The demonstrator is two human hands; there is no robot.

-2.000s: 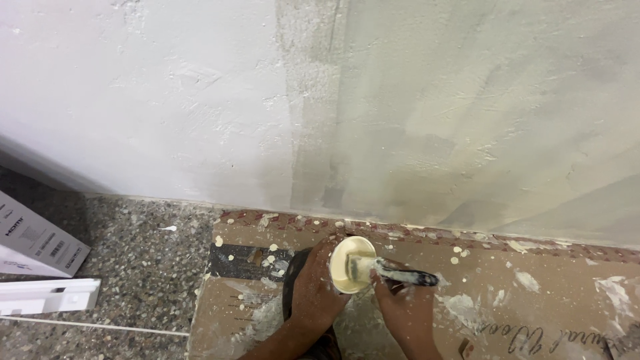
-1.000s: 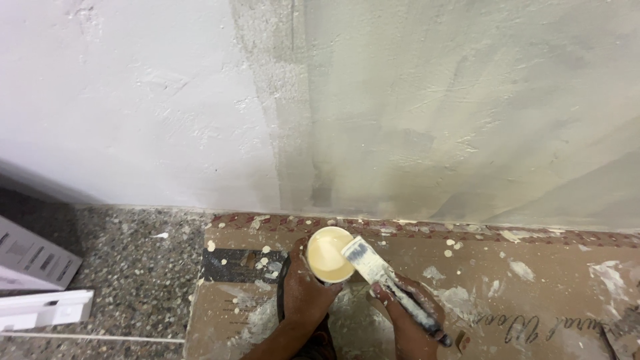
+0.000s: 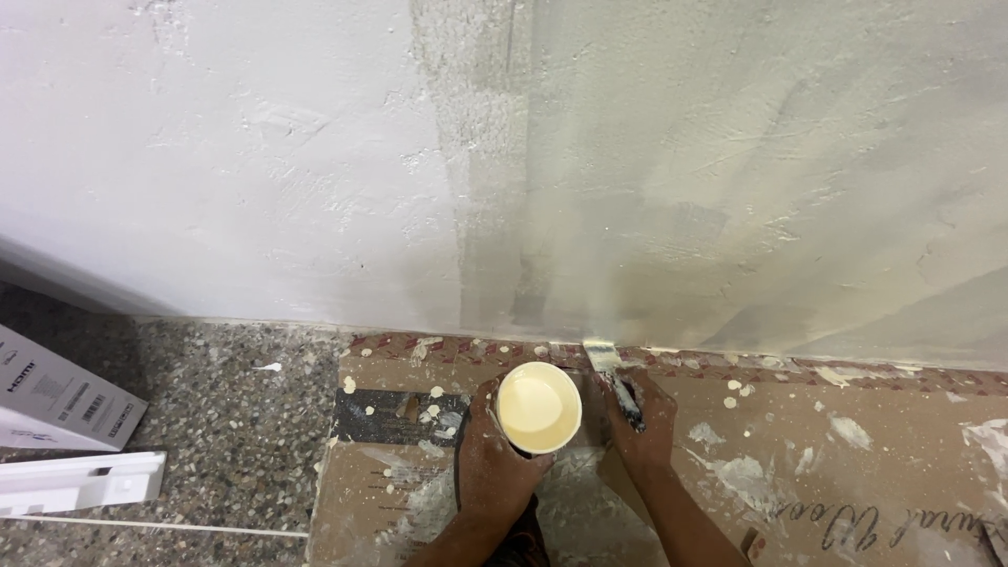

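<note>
A white cup of cream paint is gripped from its left side by my left hand. To its right, my right hand holds a paintbrush by its paint-smeared handle. The pale bristles point up and left, at the bottom edge of the wall; whether they touch it is hard to tell. The wall is whitish on the left and greenish cream on the right, with a rough bare strip between.
Paint-spattered cardboard lies along the wall's base. At the left, a white printed box and a white plastic part rest on the speckled stone floor. Below me, part of a foot or leg is partly hidden behind my left arm.
The brush was over the cup two seconds ago, then beside its rim; my right hand has moved it to the foot of the wall. My left hand still holds the cup.
</note>
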